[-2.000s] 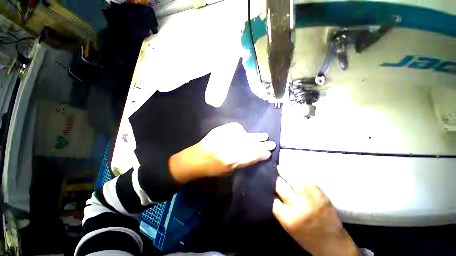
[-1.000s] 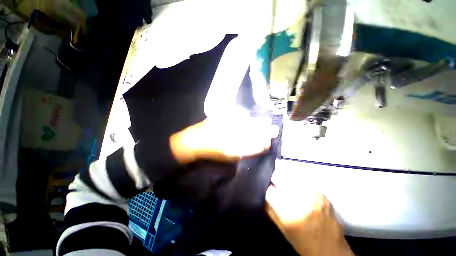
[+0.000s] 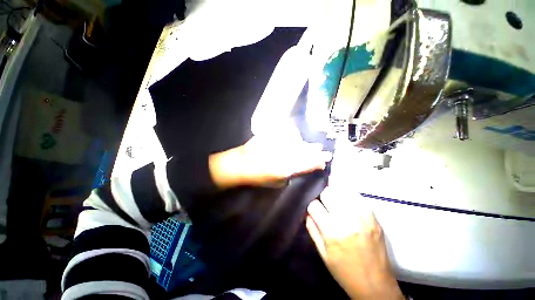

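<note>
The black fabric panel (image 3: pixel 217 99) lies on the white table, its right edge running to the bright spot under the white sewing machine head (image 3: pixel 469 35) with a teal band. My left hand (image 3: pixel 276 161) lies on the fabric, fingers extended to its edge just in front of the presser foot. My right hand (image 3: pixel 349 237) pinches the fabric edge nearer to me, below the left hand. The shiny curved metal piece (image 3: pixel 425 76) covers part of the foot area. Glare hides the needle and my left fingertips' details.
A blue grid crate (image 3: pixel 167 249) stands below the table's left side, with black cloth over it. The white table edge (image 3: pixel 138 117) runs along the left. A pale bag with red and green print (image 3: pixel 53 132) is farther left.
The view has shifted and the metal piece looks larger and farther right. Both hands have stayed on the fabric, and the right hand is closer to the left. The fabric below my left hand is more bunched.
</note>
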